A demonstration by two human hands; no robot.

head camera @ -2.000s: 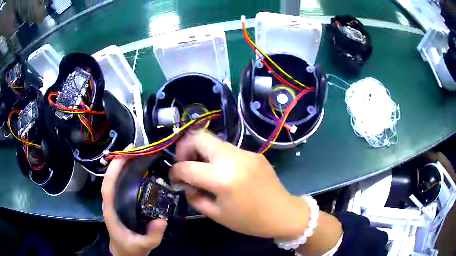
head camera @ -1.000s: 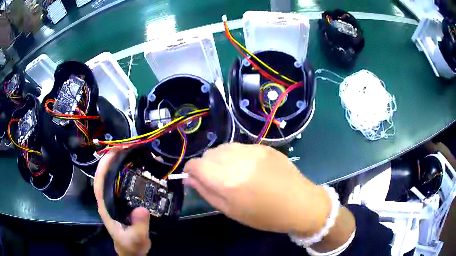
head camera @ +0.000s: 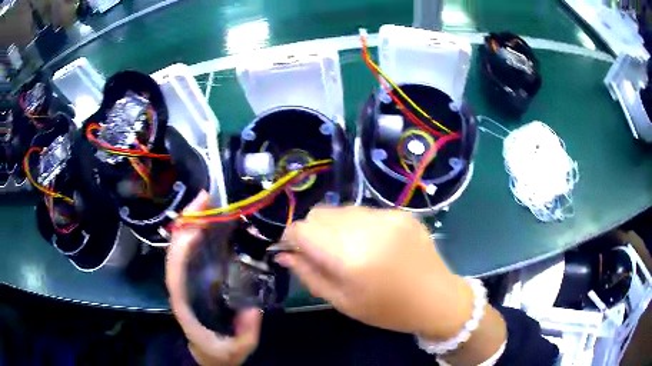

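My left hand [head camera: 187, 286] holds a black camera head shell [head camera: 207, 275] near the bench's front edge, thumb at its lower rim. The circuit board [head camera: 249, 280] inside is blurred. My right hand [head camera: 357, 264] is at the shell's right side, thumb and forefinger pinched on a small thin item, dark at its end, too blurred to name. Red and yellow wires [head camera: 250, 207] run from the open black base [head camera: 286, 136] to the left hand's fingertips. A thinner wire drops from that base to the right fingertips.
Another unwired base [head camera: 389, 175] stands right of it. Wired units [head camera: 125, 132] stand at left. White brackets [head camera: 289, 80] stand behind. A loose head shell [head camera: 509, 71] and a white cord heap [head camera: 540, 170] lie at right. White and black parts [head camera: 557, 322] sit below the bench edge.
The whole view has shifted against one second ago. The right fingertips have moved close to the shell; the white stick-like piece seen at them then no longer shows clearly. The left hand keeps hold of the shell.
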